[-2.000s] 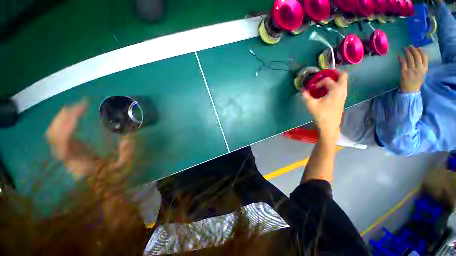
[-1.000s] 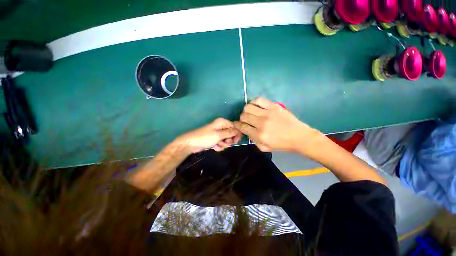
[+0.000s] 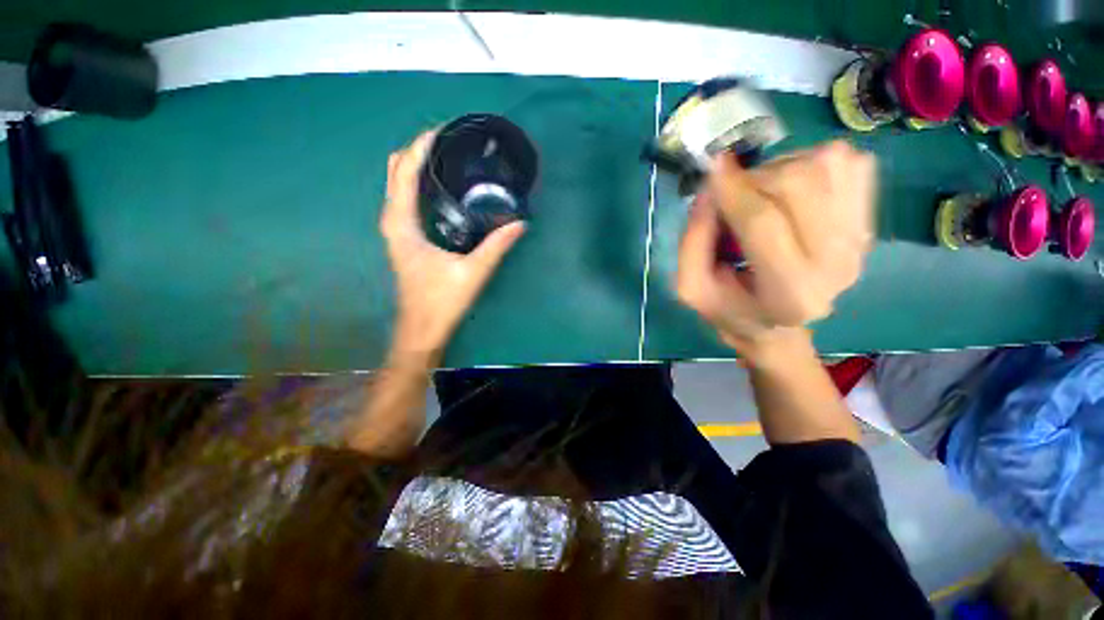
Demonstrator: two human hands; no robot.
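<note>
My left hand (image 3: 438, 260) is around the lower left side of a black housing (image 3: 482, 164), whose open end faces up and shows a pale inner crescent. My right hand (image 3: 781, 236) is blurred and holds a core unit (image 3: 723, 125) just right of the white line on the bench. The core unit's pale yellow base points up and left. Its magenta cup is mostly hidden by my fingers, with a little showing between them. The housing and the core unit are apart.
Core units with magenta cups (image 3: 930, 75) stand in two rows at the right. Another black housing (image 3: 93, 70) lies at the upper left, above slim black parts (image 3: 46, 206). A white rail (image 3: 363, 42) borders the green bench. A person's blue sleeve (image 3: 1029, 442) is at the lower right.
My hands were together at the bench edge and are now apart. My left hand has taken hold of the housing. My right hand has moved right and up, with the core unit now showing.
</note>
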